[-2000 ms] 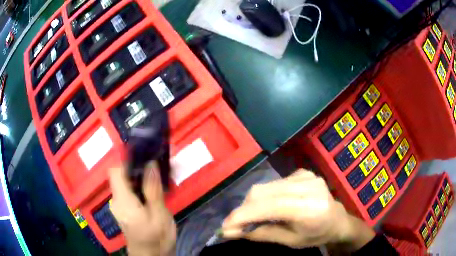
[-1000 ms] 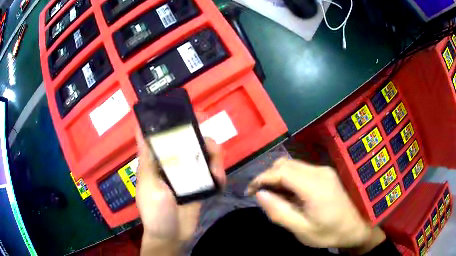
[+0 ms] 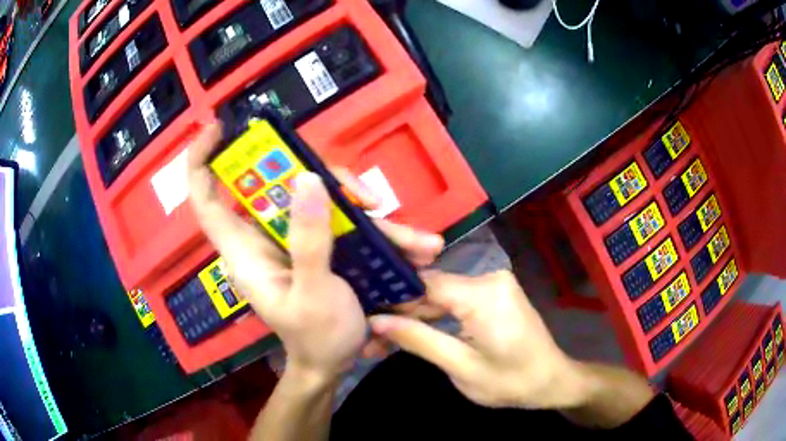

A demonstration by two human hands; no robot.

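A keypad phone is held face up over the near end of the red tray, its yellow icon-covered face toward the upper left and its keys toward the lower right. My left hand is wrapped around it, thumb on the yellow face. My right hand is at the keypad end, its fingers touching the phone's lower edge. The phone tray holds open phone backs in its pockets. White label sheets lie in the two nearest pockets, partly hidden by my left hand.
A second tray below shows a phone face up. Stacked red trays of phones stand at the right beside the green bench. A mouse pad and white cable lie at the top. A monitor is at the left edge.
The phone, earlier showing a black and whitish side, now shows its yellow face and keys. My right hand has moved left and now touches it.
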